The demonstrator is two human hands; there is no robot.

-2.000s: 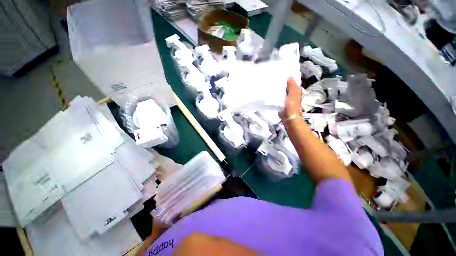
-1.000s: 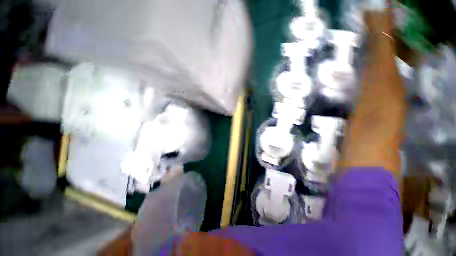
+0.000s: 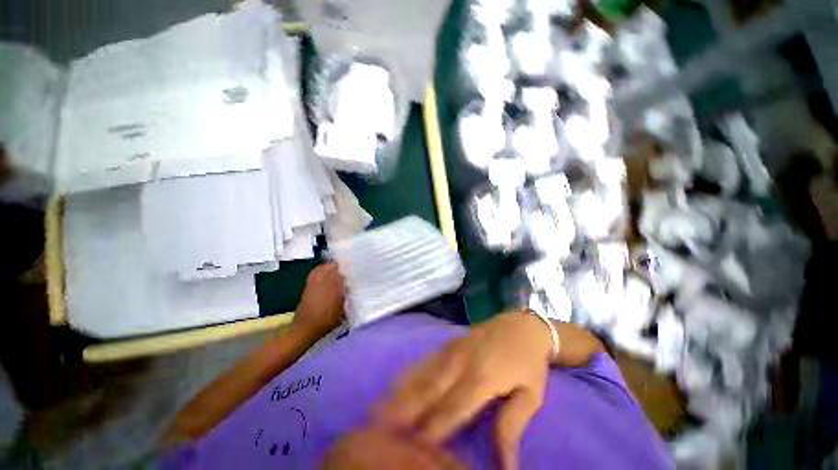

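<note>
My left hand (image 3: 322, 296) is shut on a clear, ribbed air-column bag (image 3: 400, 268) in front of my body, at the cart's near right corner. The bag looks flat and whitish. My right hand (image 3: 469, 381) is blurred in front of the purple shirt, its fingers apart, with nothing seen in it. One bagged camera (image 3: 360, 108) lies on the green surface beyond the left hand. Bagged cameras (image 3: 501, 213) stand in rows on the green mat to the right. Their details are washed out by glare.
White flat packs (image 3: 216, 216) lie stacked on the left cart, which has a yellow edge (image 3: 188, 338). A yellow strip (image 3: 439, 170) runs between cart and bench. A jumbled heap of white cameras (image 3: 726, 303) lies at far right. A skin-toned blur shows at the bottom edge.
The view has turned left. My right hand has come back from over the camera rows to in front of my body. The left hand still holds the ribbed bag.
</note>
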